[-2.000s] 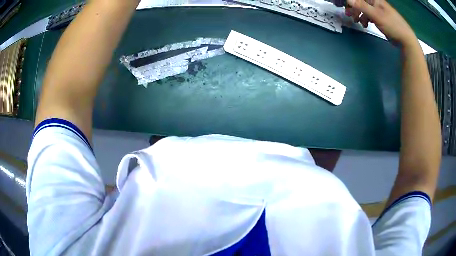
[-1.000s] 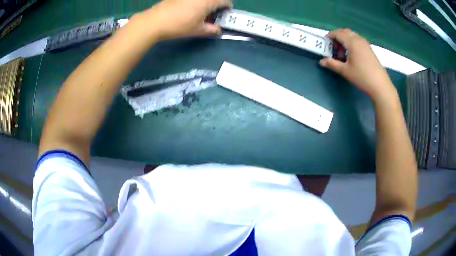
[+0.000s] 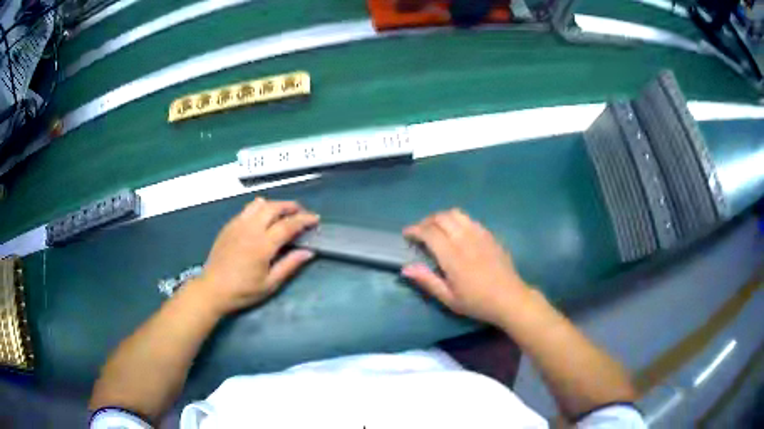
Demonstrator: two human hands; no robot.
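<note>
A dark grey strip housing lies between my hands just above or on the green bench; I cannot tell if it touches the bench. My left hand grips its left end, with thumb in front and fingers behind. My right hand grips its right end the same way. Its plain side faces up. A grey strip housing with a white perforated face lies beyond my hands on the white divider. The worn tape patch is mostly hidden by my left hand and forearm.
A gold strip housing lies on the far green lane. Another dark grey strip housing is at the left on the divider. Stacked grey strips stand at right, stacked gold strips at the left edge. A red-brown stand is at the top.
The strip with the perforated face is out of my hands and on the divider. Both hands came nearer and hold a dark grey strip. The loose white plate is no longer visible. The view has tilted up.
</note>
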